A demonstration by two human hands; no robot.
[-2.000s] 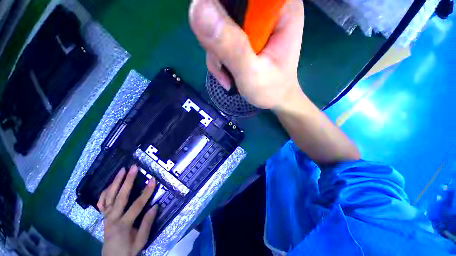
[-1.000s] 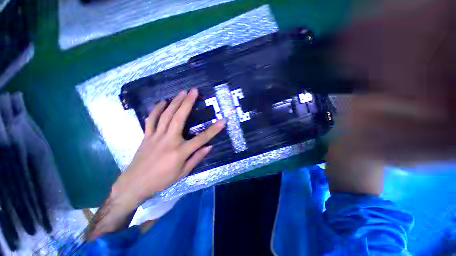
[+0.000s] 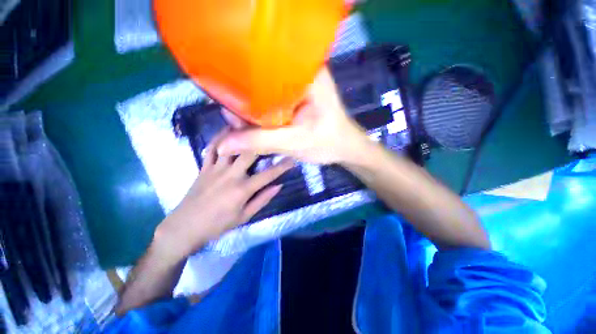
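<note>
A black plastic housing (image 3: 359,78) lies on a sheet of bubble wrap (image 3: 153,140), with pale pieces and a pale strip across its middle. My left hand (image 3: 225,189) rests on the left part of the housing, fingers spread. My right hand (image 3: 307,134) is shut on the electric screwdriver (image 3: 255,52), whose orange body is blurred and close to the camera. The right fingers are beside or over the left fingertips. The bit and any screw are hidden. A round grey screw tray (image 3: 457,107) sits just right of the housing.
Wrapped black panels (image 3: 39,215) stand at the left, and more wrapped panels (image 3: 572,85) are at the right edge. Another panel (image 3: 33,45) lies at the upper left. A dark cord (image 3: 500,111) runs past the tray. Blue floor shows at the lower right.
My right hand has come from the right side to the housing's left part with the screwdriver. My left hand has stayed on the housing. The view has turned since the first frame.
</note>
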